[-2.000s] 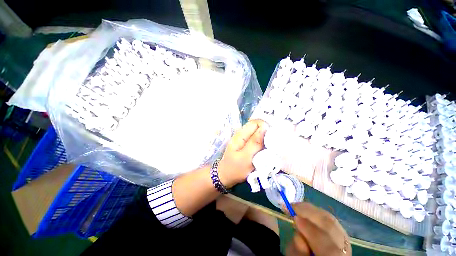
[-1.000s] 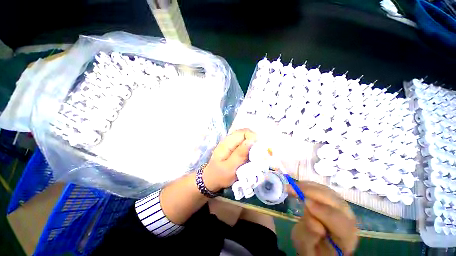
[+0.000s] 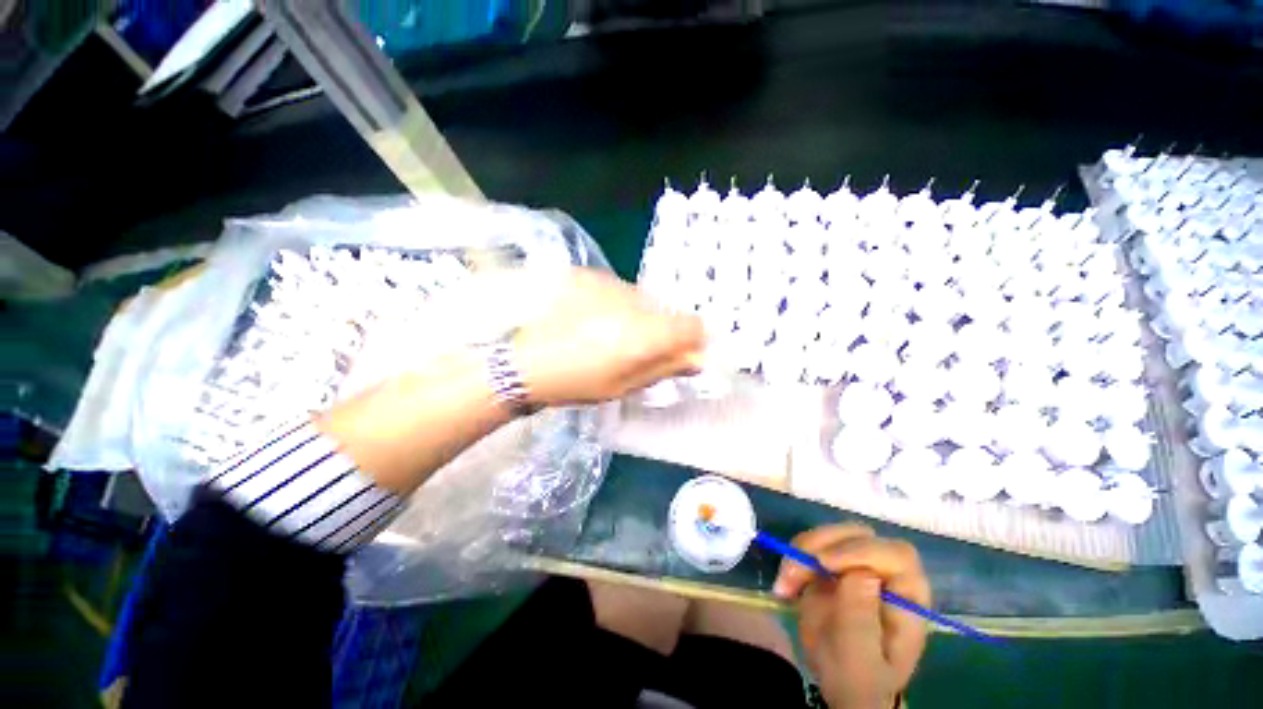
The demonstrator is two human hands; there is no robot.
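Note:
My left hand (image 3: 610, 339) reaches over the left end of the corrugated cardboard sheet (image 3: 748, 432), its fingertips at the white plastic parts (image 3: 859, 298) standing in rows with thin pins up. White discs show just below the fingers; glare hides whether the fingers still grip one. My right hand (image 3: 862, 603) holds the thin blue brush (image 3: 900, 604) near the bench edge. Its orange tip is in the small round tub (image 3: 711, 524).
On the left is a box of white parts (image 3: 298, 326) with a clear plastic bag liner (image 3: 554, 471) over its rim. At far right is another tray of parts (image 3: 1219, 312). A pale post (image 3: 374, 104) rises behind the box. A blue crate (image 3: 371, 658) is below left.
My left hand has moved up from beside the tub to the rows, and the parts held in it earlier no longer show there. The brush tip has gone from those parts into the tub.

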